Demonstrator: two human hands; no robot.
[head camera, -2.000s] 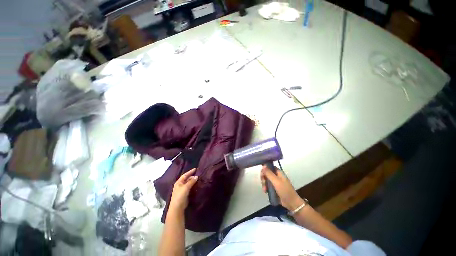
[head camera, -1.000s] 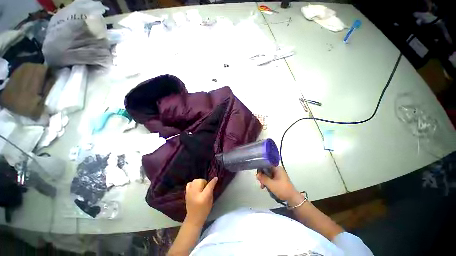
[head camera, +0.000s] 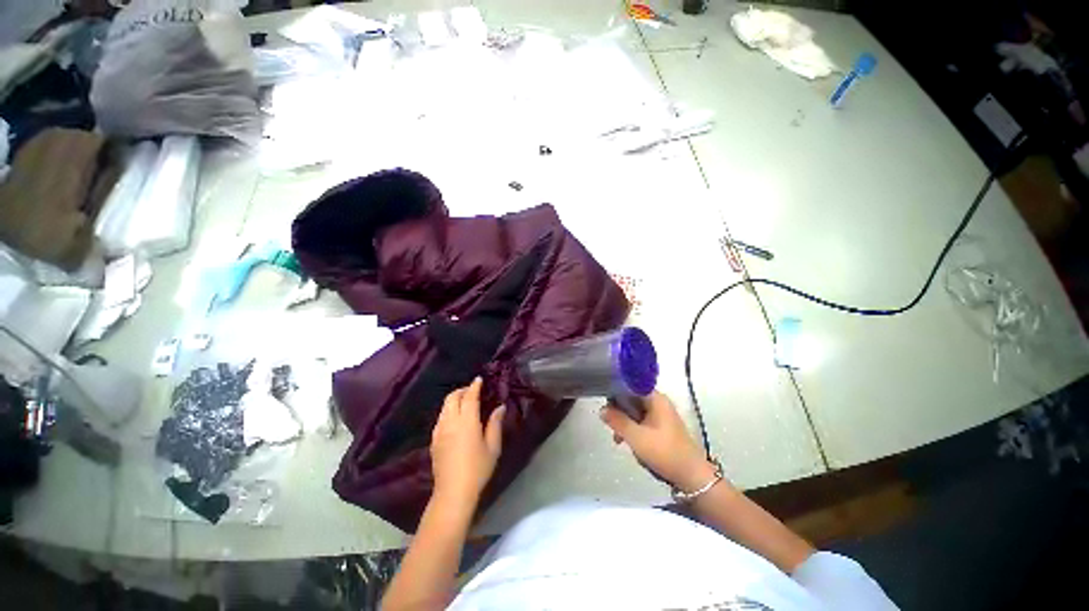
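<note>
A dark maroon quilted puffer jacket (head camera: 555, 304) lies on the pale work table, its black-lined hood at the far left end. A black strip runs down its opened front. My right hand (head camera: 651, 436) grips the dark handle of a hair dryer (head camera: 585, 364) with a grey barrel and purple rear ring. The barrel points left, its nozzle end close over the jacket front. My left hand (head camera: 466, 442) rests on the jacket beside the nozzle; whether its fingertips pinch the fabric is hard to tell.
The black power cord (head camera: 836, 307) curves across the table (head camera: 776, 477) to the right. A grey plastic bag (head camera: 173, 78) and white packages stand at the far left. A clear bag with black-and-white scraps (head camera: 209, 418) lies left of the jacket. A blue item (head camera: 853, 81) lies far right.
The view has shifted. My left hand has opened from a closed pose on the front edge and moved slightly up and left. The dryer has stayed near the jacket front.
</note>
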